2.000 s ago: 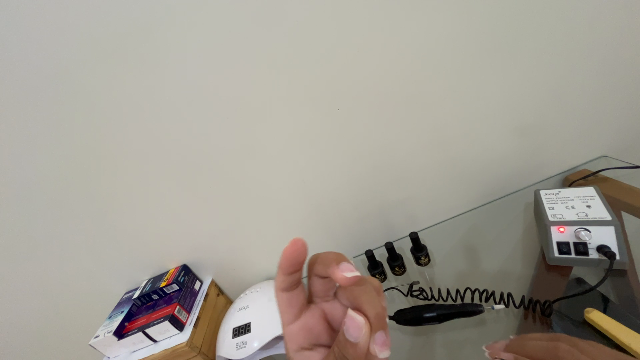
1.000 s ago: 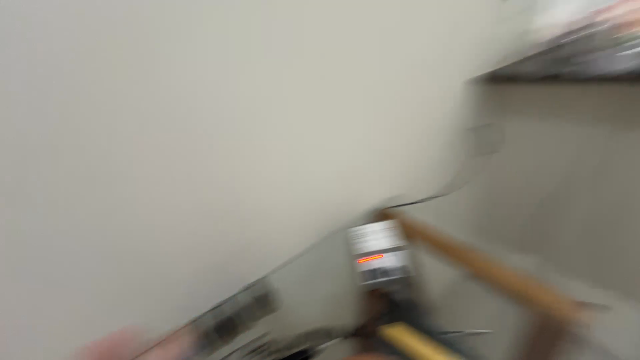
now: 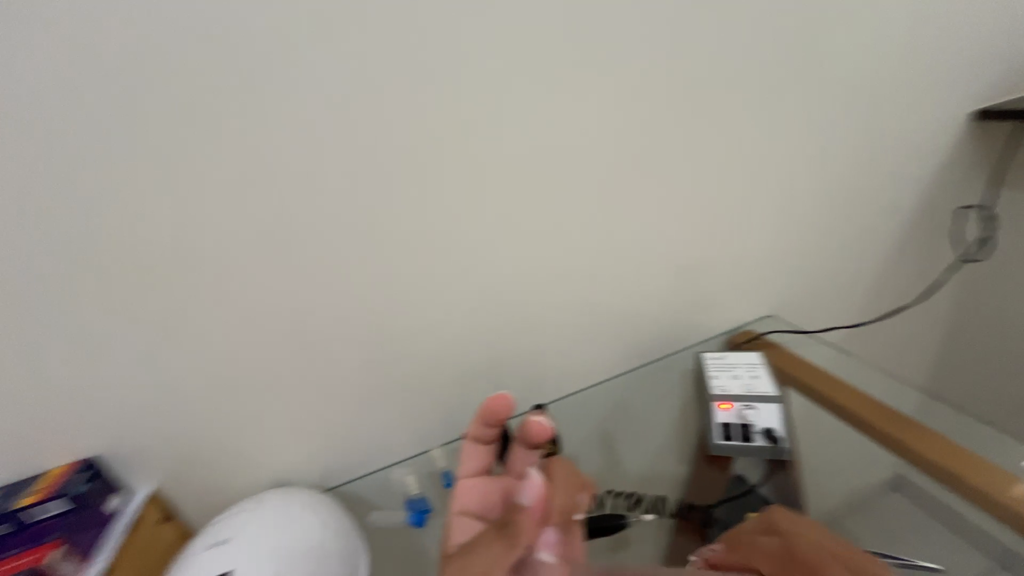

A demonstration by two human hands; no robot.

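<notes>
My left hand (image 3: 512, 504) is raised at the lower middle, palm side toward me, with fingers partly bent and apart; nothing shows in it. Small dark bottles (image 3: 550, 442) stand partly hidden behind its fingers. My right hand (image 3: 780, 544) is low at the bottom edge, blurred and cut off, so what it holds cannot be told. A thin metal tool (image 3: 908, 562) lies beside it. Between the hands are a black handpiece (image 3: 606, 526) and its coiled cord (image 3: 632, 502). The electric nail drill's control box (image 3: 744, 408), its red light lit, sits behind my right hand.
A glass tabletop (image 3: 640, 408) on a wooden frame (image 3: 888, 432) meets the wall. At left are a white nail lamp (image 3: 276, 536) and a purple box (image 3: 60, 512) on a wooden stand (image 3: 152, 536). Small blue objects (image 3: 417, 510) lie near the lamp. A cable (image 3: 864, 323) runs right.
The view swung right, then partly back. Blue objects now show between the lamp and my left hand. More of my right hand is visible than two seconds ago.
</notes>
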